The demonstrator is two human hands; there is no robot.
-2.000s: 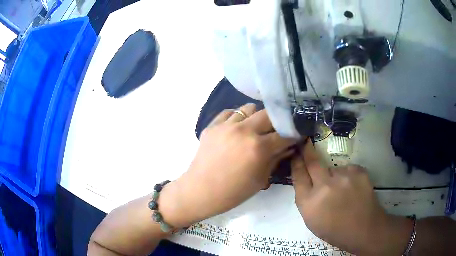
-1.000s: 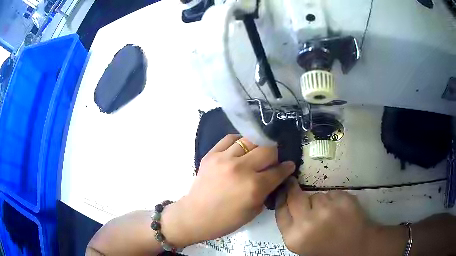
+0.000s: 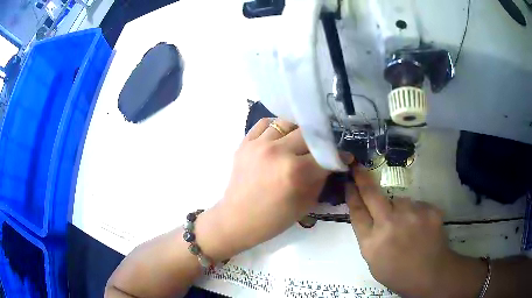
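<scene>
A black fabric piece lies under the sewing machine head, mostly covered by my hands; part of it shows above my left knuckles. My left hand, with a ring and bead bracelet, presses on it, fingertips behind the white guard. My right hand has its fingertips on the piece's right edge, just in front of the presser foot area. The needle and the seam are hidden.
A dark rounded panel lies on the white table at the upper left. Black pieces lie right of the needle. A blue bin stands at the left, another with black contents below it. Cream knobs stick out near the needle.
Since one second ago both hands and the fabric have moved up toward the presser foot, and less fabric shows. The camera view has shifted slightly.
</scene>
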